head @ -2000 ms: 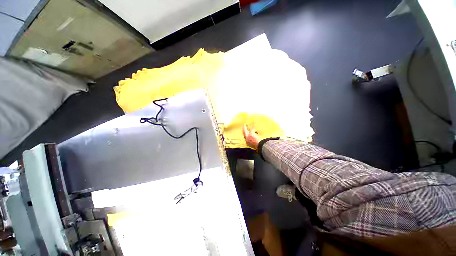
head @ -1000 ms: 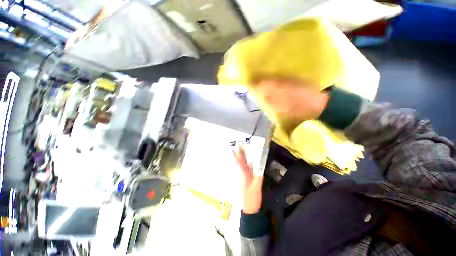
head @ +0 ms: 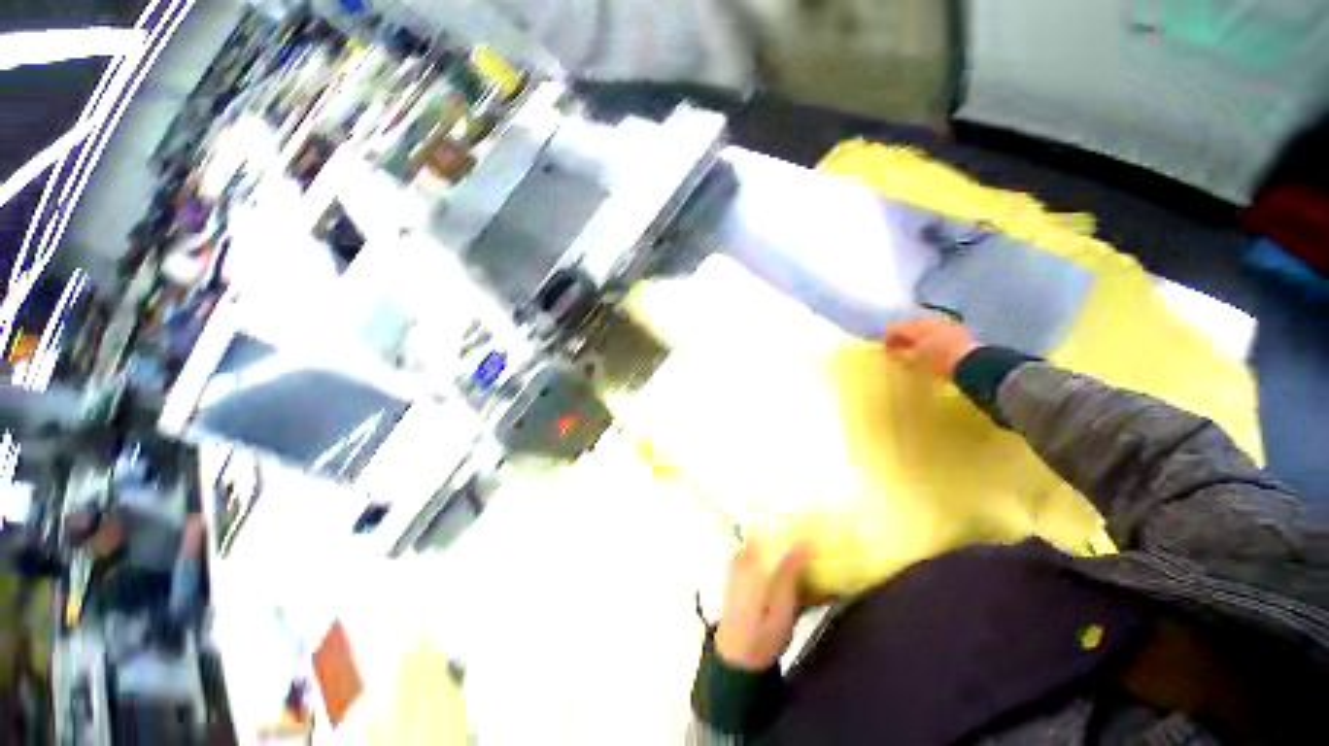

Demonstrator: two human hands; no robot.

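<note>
A large yellow fabric panel (head: 933, 466) lies or hangs over the white work surface in front of me, its far end washed out by glare. My right hand (head: 933, 347) pinches its upper edge beside the metal bed. My left hand (head: 761, 605) is at its lower left edge, thumb and fingers spread a little; blur and glare hide whether it grips the cloth. The machine head (head: 551, 415), dark with a red logo, stands left of the panel.
A yellow pile of cut panels (head: 1166, 350) lies beyond the metal bed (head: 1028, 292), where a black cable (head: 940, 309) rests. A control screen (head: 299, 408) stands at the left. A brown-red card (head: 337, 673) lies on the white table at the lower left.
The view has swung toward the machine. My right hand has brought the yellow panel from the pile side across the work surface, spreading it. My left hand has come to its lower edge.
</note>
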